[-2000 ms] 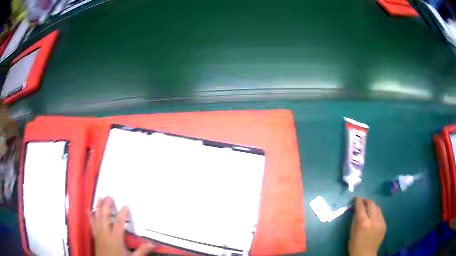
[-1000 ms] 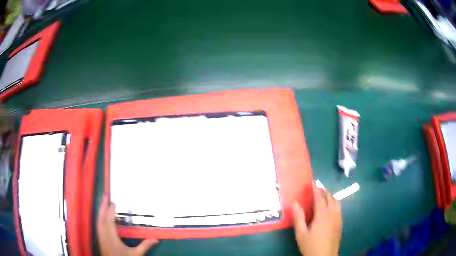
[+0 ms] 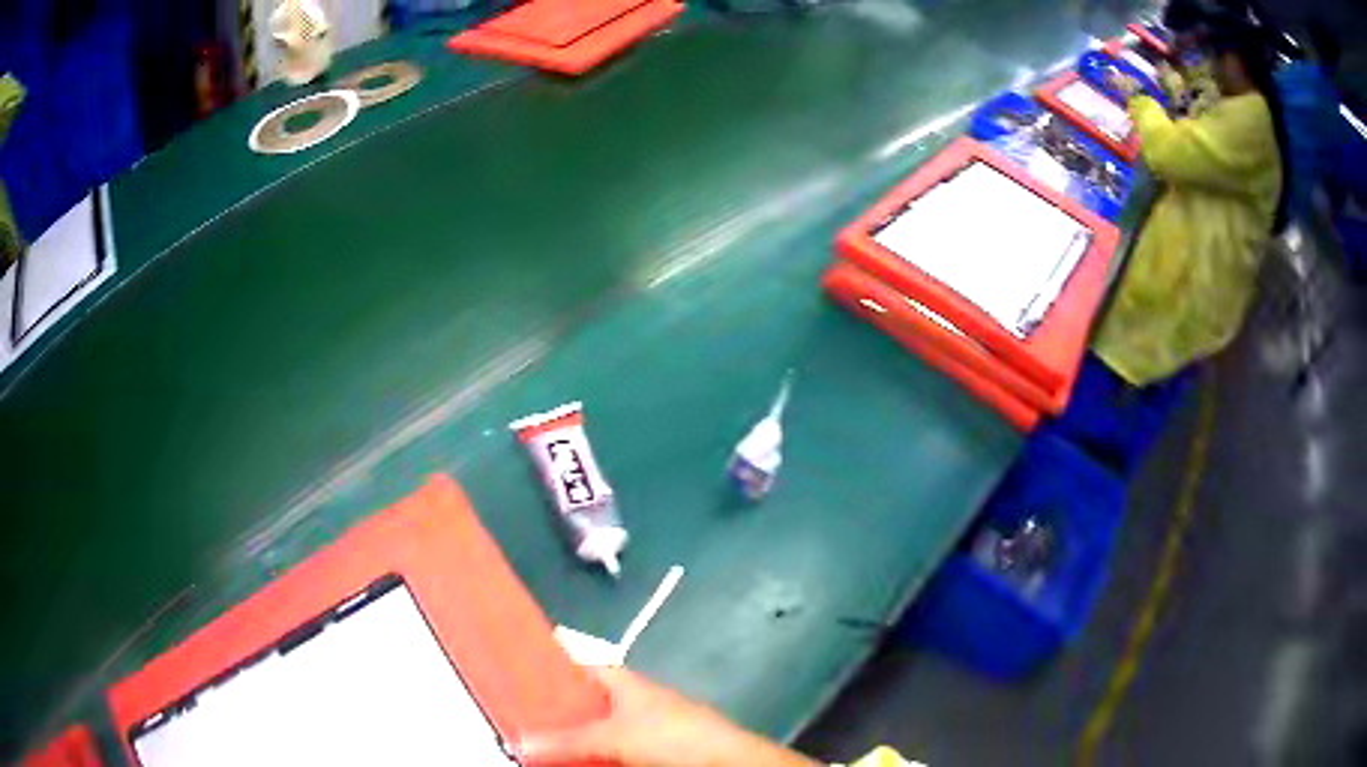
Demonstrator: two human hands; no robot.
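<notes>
A white display panel with a thin black border lies in an orange-red foam tray at the lower left, cut off by the bottom edge. My right hand is at the tray's right edge near the bottom, its fingers over the rim and partly hidden. My left hand is out of the picture. A grey-white adhesive tube with a red-orange crimped end lies beyond the tray. A small instant glue bottle lies to its right. A white strip and a white card lie by my hand.
Stacked trays with a panel stand at the right. Beyond are a blue tray and a person in a yellow smock. A blue bin is below the bench edge. Tape rolls and another foam tray are at the far side.
The view has swung to the right, bringing the stacked trays, person and bin into sight. The panel's tray now shows at the lower left. My left hand has left the picture; my right stays at the tray's edge.
</notes>
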